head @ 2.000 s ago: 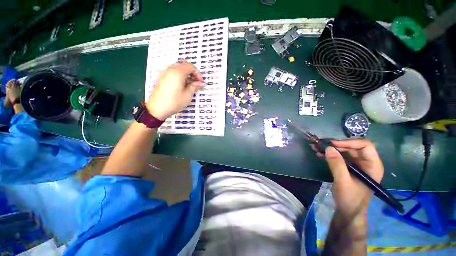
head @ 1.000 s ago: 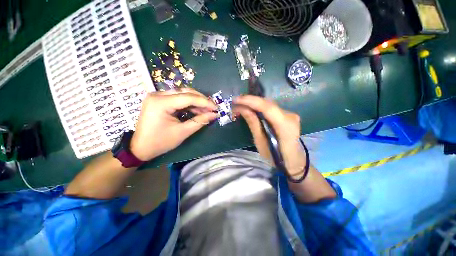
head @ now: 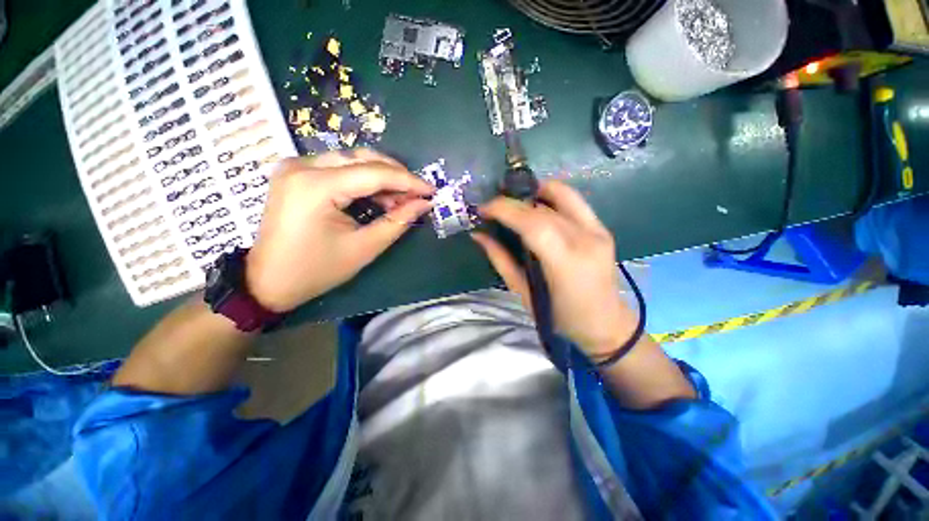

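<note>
A small silvery circuit board (head: 449, 209) lies on or just above the dark green mat, between the fingertips of both hands. My left hand (head: 331, 226) has its thumb and index finger pinched at the board's left edge; a small dark piece shows under the fingers, and whether they grip the board or a tiny part is hidden. My right hand (head: 565, 267) holds the black soldering iron (head: 536, 295), its tip end pointing away from me. The right thumb and index fingertips are at the board's right side.
A white component tray (head: 126, 254) lies left, loose black-gold pieces (head: 346, 114) beside it. Other boards (head: 420, 43) (head: 501, 90) lie further back. A wristwatch (head: 625, 120), a white tub (head: 657, 63), a fan grille (head: 586, 12) and a soldering station (head: 845, 69) with a red light stand right.
Since two seconds ago, my left hand has come from the tray to the board, and my right hand has moved in from the right. Over the last second the hands have barely moved; the view shifted slightly.
</note>
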